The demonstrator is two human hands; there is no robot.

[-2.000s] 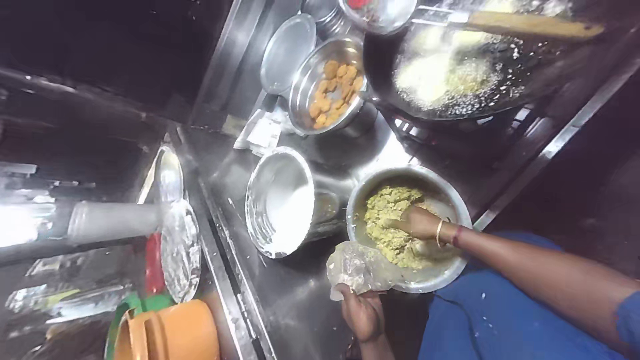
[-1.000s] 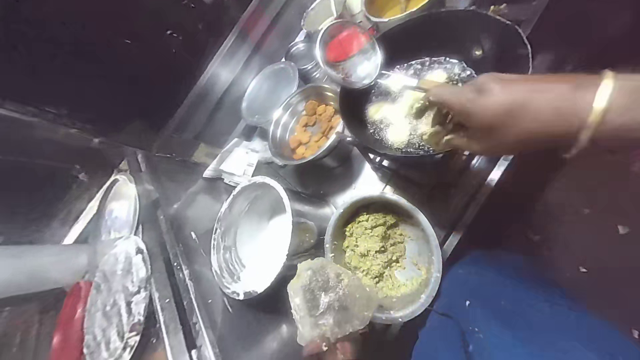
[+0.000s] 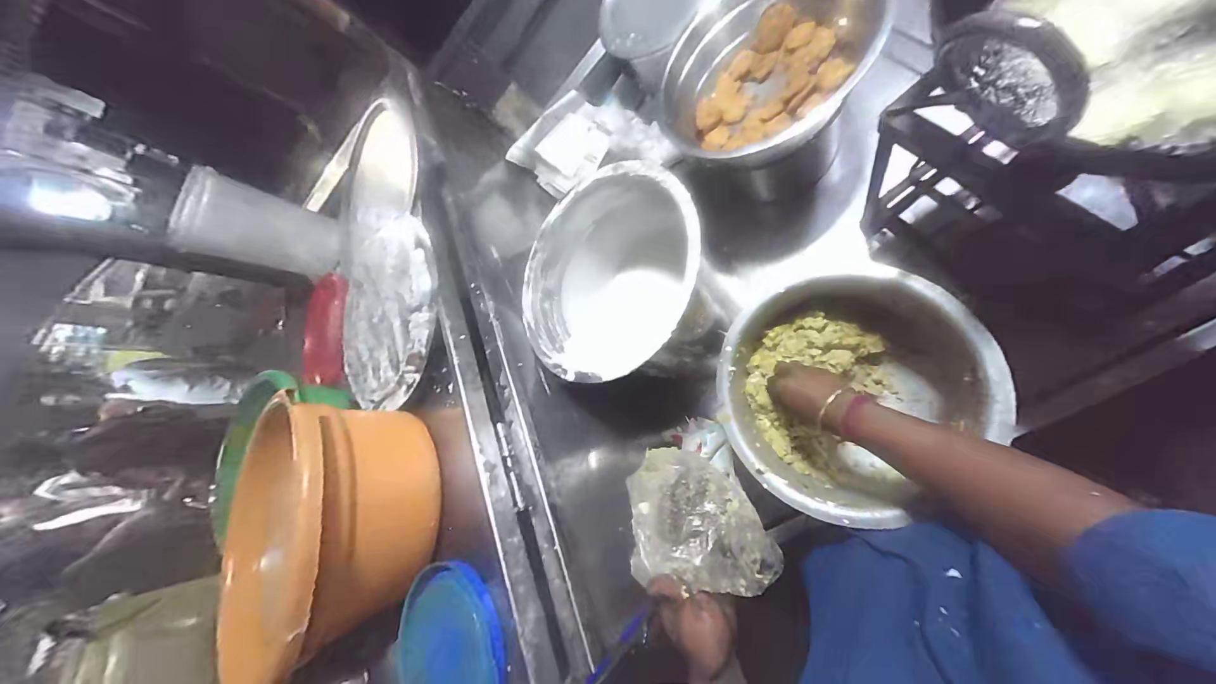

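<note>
My right hand (image 3: pixel 807 394) reaches down into a wide metal bowl (image 3: pixel 993 380), its fingers sunk in a crumbly yellow-green mixture (image 3: pixel 817 342). The fingertips are hidden, so I cannot tell whether they grip any of it. Left of that bowl, at the bottom of the view, my left hand (image 3: pixel 696 622) holds a clear plastic sheet or bag (image 3: pixel 698 522) smeared with bits of food. A metal bowl with a whitish inside (image 3: pixel 622 275) stands up and to the left of the mixture.
Flat orange-brown pieces (image 3: pixel 774 76) lie in a steel bowl (image 3: pixel 864 57) at the top. A black stove stand (image 3: pixel 893 161) and part of a pan with pale food (image 3: pixel 1140 66) are at the upper right. An orange tub (image 3: pixel 380 503) and a blue lid (image 3: pixel 451 627) lie lower left.
My right hand was over the frying pan one second ago and is now back in the mixture bowl. My left hand still holds the plastic. The view has shifted.
</note>
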